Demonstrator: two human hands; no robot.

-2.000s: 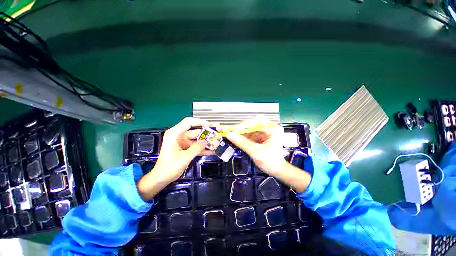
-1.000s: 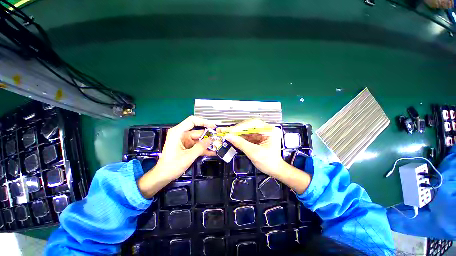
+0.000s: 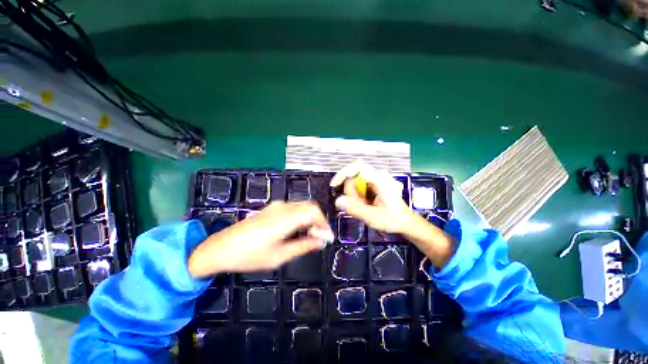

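My left hand [image 3: 273, 238] is over the middle of the black blister tray [image 3: 320, 279], blurred, with fingertips pointing right. A small pale spot shows at its fingertips; I cannot tell whether it holds the electronic module, which is not clearly visible. My right hand [image 3: 369, 199] is over the tray's far edge with fingers curled around the yellow tweezers [image 3: 361, 186], of which only a short piece shows. The two hands are apart. The striped adhesive sheet [image 3: 348, 153] lies flat just beyond the tray, partly behind my right hand.
A second striped sheet [image 3: 515, 181] lies angled at the right. Loose black parts [image 3: 601, 179] and a power strip [image 3: 601, 270] are farther right, beside another person's blue sleeve [image 3: 632, 284]. A second blister tray [image 3: 64, 220] is at left, below a grey rail [image 3: 92, 106] with black cables.
My hands have separated. My left hand has moved down and right over the tray, and the module between the hands no longer shows. My right hand has turned, with the yellow tool now mostly hidden.
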